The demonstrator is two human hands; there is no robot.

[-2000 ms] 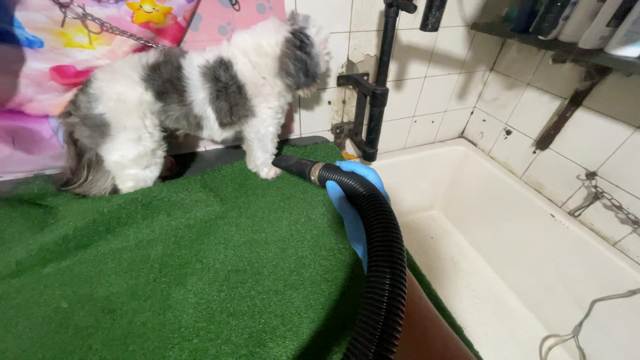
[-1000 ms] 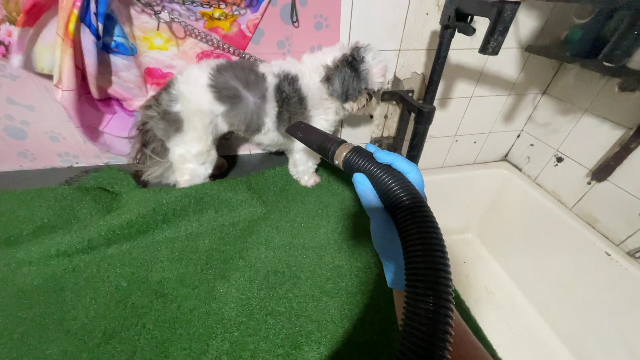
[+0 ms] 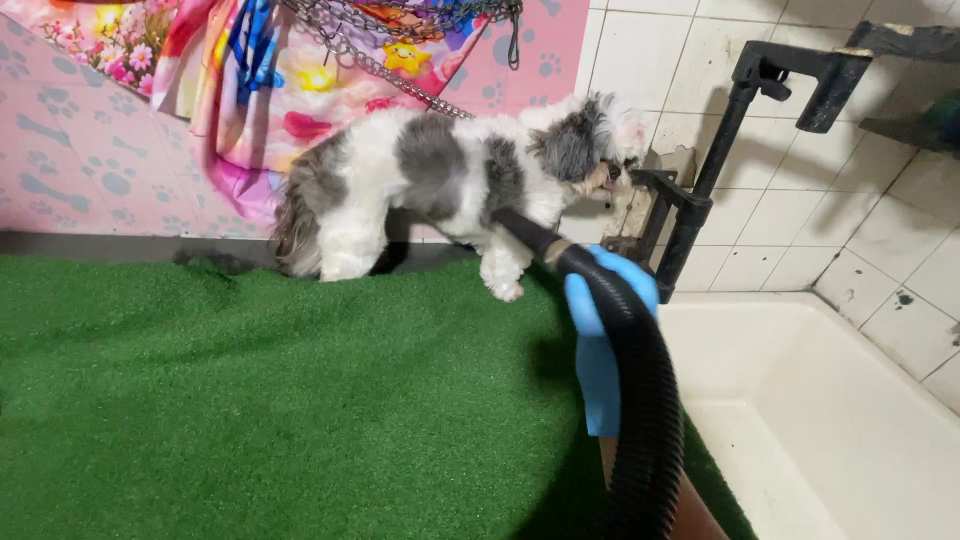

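My right hand (image 3: pixel 607 330), in a blue glove, is closed around a black corrugated dryer hose (image 3: pixel 645 390) just behind its nozzle. The nozzle (image 3: pixel 529 234) points up and left, its tip at the dog's chest and upper front leg; whether it touches the fur cannot be told. A white and gray long-haired dog (image 3: pixel 450 169) stands side-on at the back of a green artificial turf mat (image 3: pixel 300 405), its head to the right. A metal chain (image 3: pixel 405 84) runs down to the dog's back. My left hand is not in view.
A black metal post with a bracket (image 3: pixel 709 172) stands right of the dog's head. A cream tub (image 3: pixel 810 405) lies to the right of the mat, below a tiled wall (image 3: pixel 720 67). Colorful printed cloth (image 3: pixel 262 97) hangs behind the dog on a pink paw-print wall covering (image 3: pixel 67 142).
The nozzle was low by the dog's front paw two seconds ago and is now up at its chest and upper front leg. The view has shifted.
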